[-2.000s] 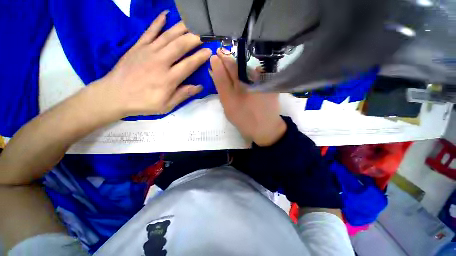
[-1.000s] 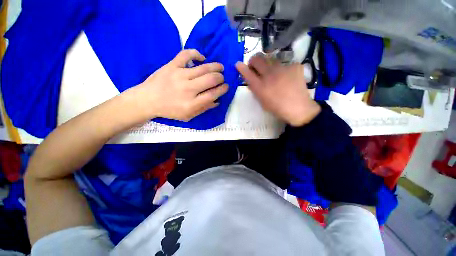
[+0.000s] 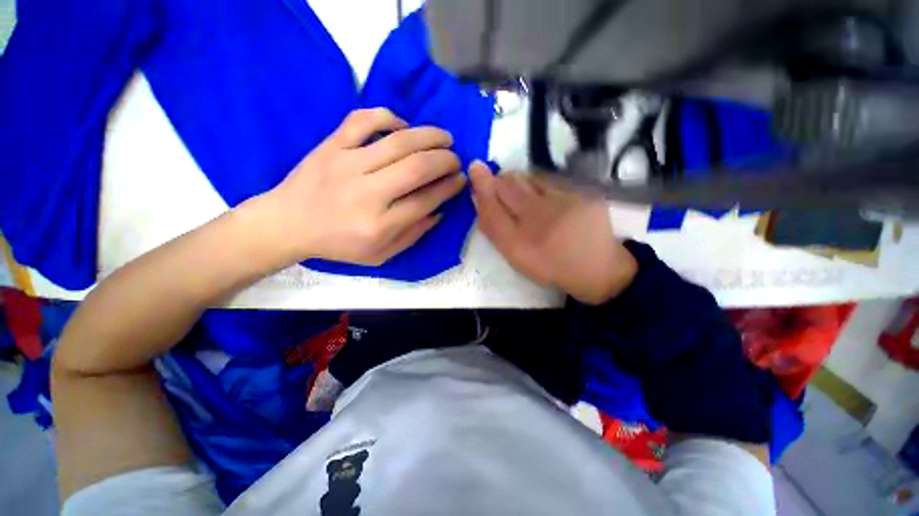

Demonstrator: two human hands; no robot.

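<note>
A bright blue cut piece [image 3: 428,86] lies on the white table, left of the needle area. My left hand [image 3: 368,191] lies on it with curled fingers, the fingertips near its right edge. My right hand [image 3: 549,227] is at that edge, thumb and finger at the fabric; the machine head partly hides its fingers. The grey sewing machine head [image 3: 655,60] looms over my right hand. Small shiny metal parts show under the head's left end; the needle itself cannot be made out.
More blue pieces [image 3: 50,131] cover the table's left. Blue scraps [image 3: 726,136] and a dark flat rectangle [image 3: 826,230] lie at the right, partly behind the head. Crumpled blue garments [image 3: 232,403] and a shiny red bag [image 3: 796,343] are below the table's front edge.
Over two seconds, the cut piece and my left hand have come away from the needle area. In the last second, the machine head appears larger and lower, covering the scissors; my hands stay at the edge.
</note>
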